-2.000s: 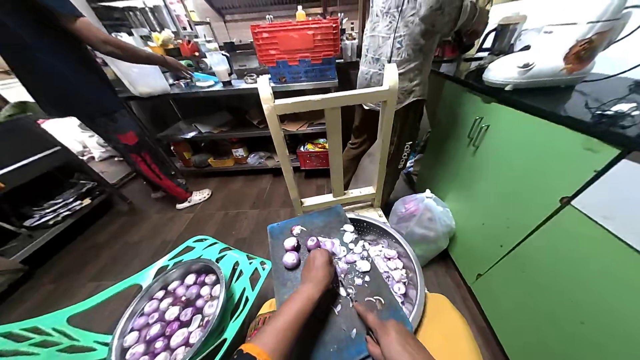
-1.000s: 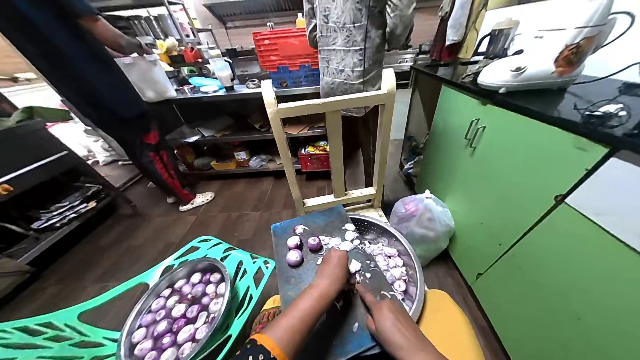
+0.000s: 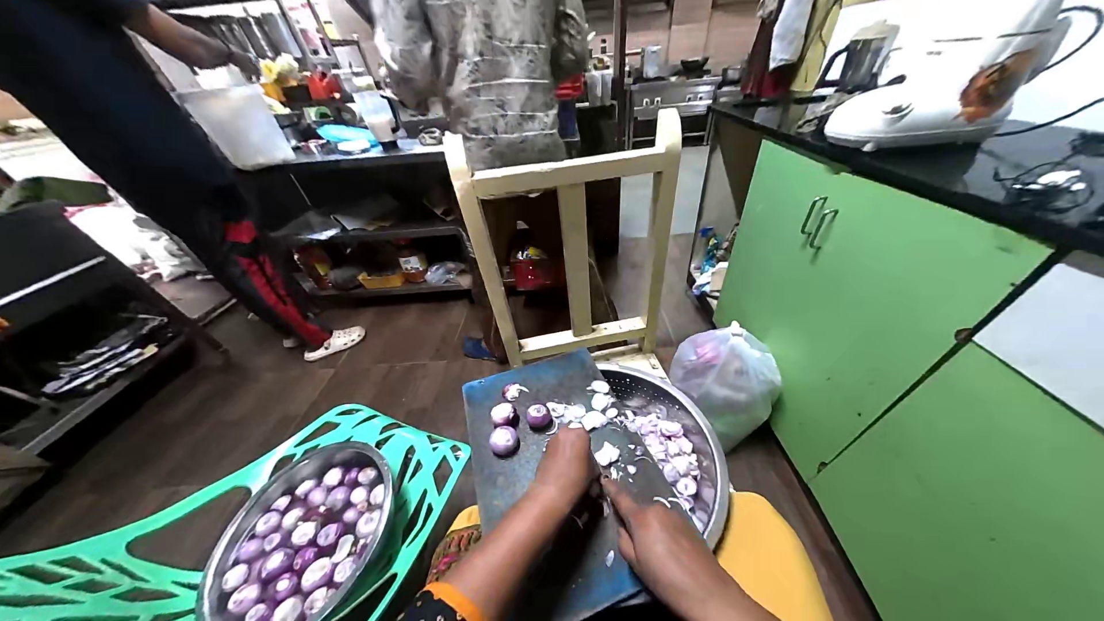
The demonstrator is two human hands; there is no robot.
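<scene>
A blue cutting board (image 3: 552,517) lies tilted over the rim of a perforated metal colander (image 3: 714,466) that holds sliced onions (image 3: 668,444). My left hand (image 3: 567,461) is down on the board with curled fingers; what lies under them is hidden. Close against it, my right hand (image 3: 647,522) is closed around something, probably a knife, whose handle and blade barely show. Several purple onions (image 3: 504,441) rest at the board's upper left, and cut white pieces (image 3: 593,420) lie beyond my left hand.
A metal bowl of peeled onions (image 3: 302,543) stands on a green plastic chair (image 3: 423,483) at left. Ahead is a cream wooden chair back (image 3: 573,250). A tied plastic bag (image 3: 729,379) sits beside green cabinets (image 3: 862,302). Two people stand near the far counter (image 3: 388,153).
The person in the patterned garment has moved left, now in front of where the red and blue crates showed. My hands remain close together on the board.
</scene>
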